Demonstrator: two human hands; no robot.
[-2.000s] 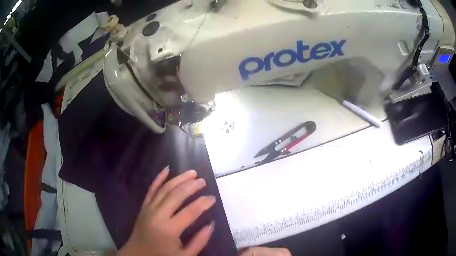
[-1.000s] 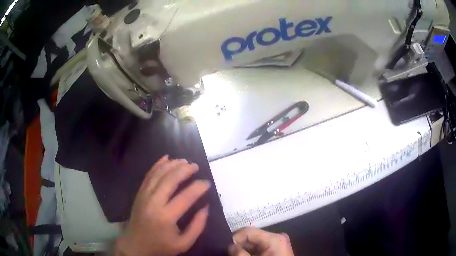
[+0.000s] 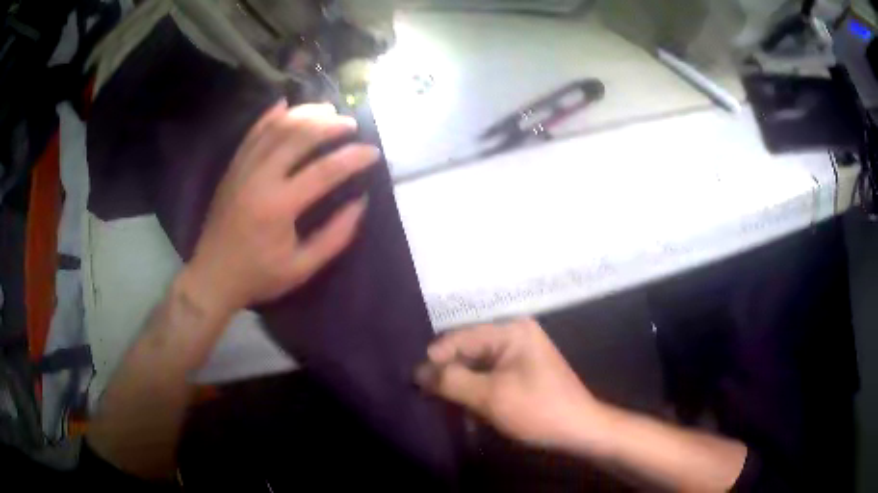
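A dark purple-black fabric panel runs from the presser foot area down over the table's front edge. My left hand lies on it just in front of the foot, palm down, fingers slightly apart. My right hand pinches the panel's right edge between thumb and fingers, below the table's front edge. Another part of the dark fabric spreads left of the foot. The needle is blurred and cannot be made out.
Thread snips lie on the white table right of the foot. A pale pen-like stick and a flat black rectangle lie farther right. An orange crate rim and pale scraps are at the left.
The view has tilted down, so the machine head is mostly out of frame. My left hand is closer to the foot. My right hand, still pinching the edge, shows more fully.
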